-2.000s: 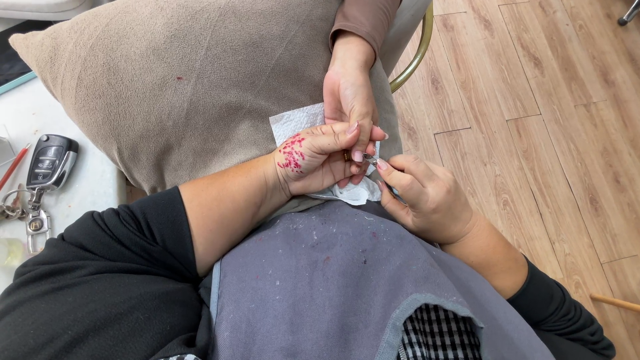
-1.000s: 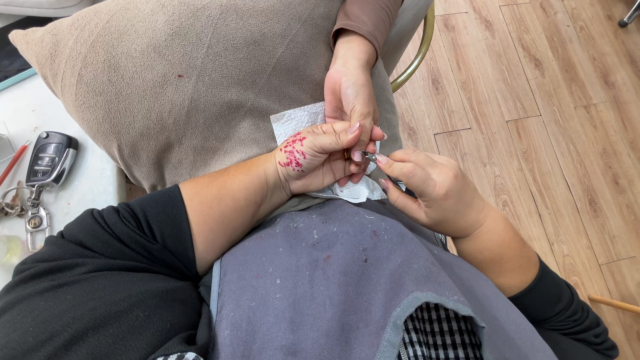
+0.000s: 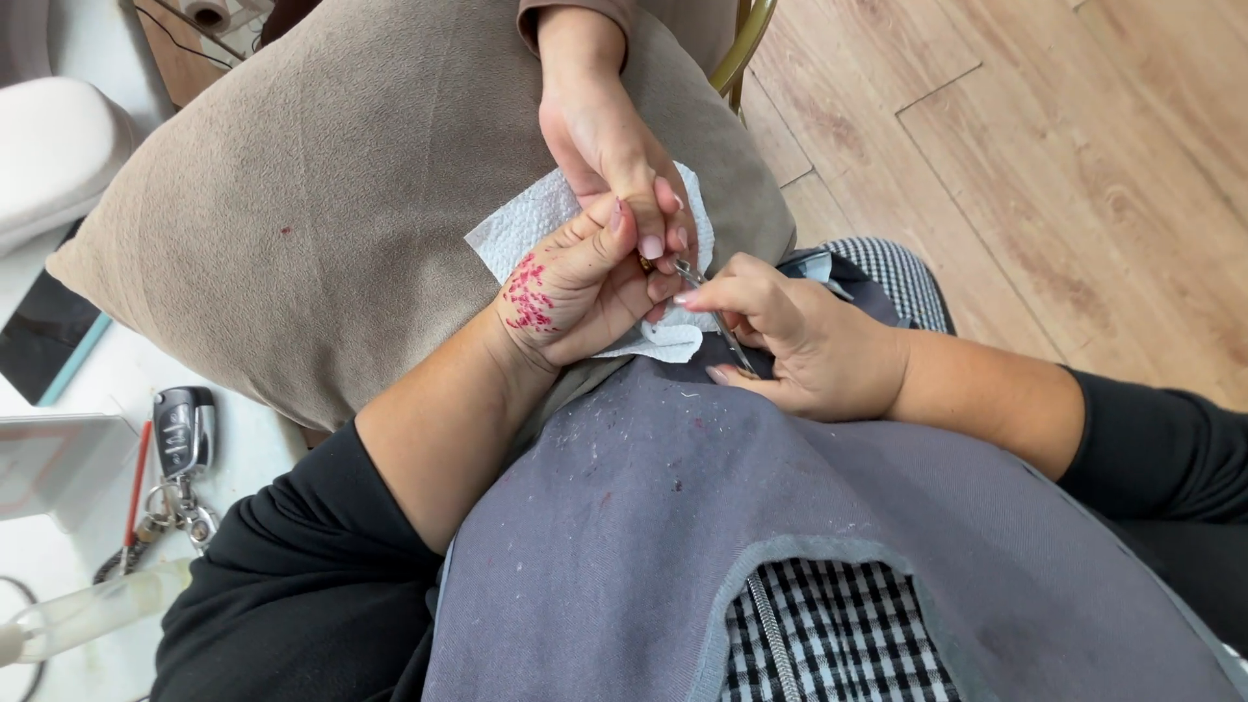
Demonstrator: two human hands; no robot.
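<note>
My left hand (image 3: pixel 575 283), with red marks near the wrist, holds the fingers of another person's hand (image 3: pixel 609 146), which reaches in from the top. In my right hand (image 3: pixel 795 336) is a slim metal cuticle nipper or similar tool (image 3: pixel 723 327), its tip at that person's fingertips. Whether its jaws are parted I cannot tell. A white paper towel (image 3: pixel 526 222) lies under the hands on a beige cushion (image 3: pixel 322 166). Some of the held fingers are hidden behind my left hand.
On the white table (image 3: pixel 244 429) at left are a car key (image 3: pixel 183 429) with a key ring, a red stick (image 3: pixel 138 478), a clear bottle (image 3: pixel 107 609) and a dark flat device (image 3: pixel 49 327). My grey apron (image 3: pixel 624 507) spans the front. A gold-coloured metal chair part (image 3: pixel 749 44) rises behind the cushion.
The view has shifted, showing more of the left table and a checkered garment at right. My hands keep hold of the other person's fingers and the metal tool.
</note>
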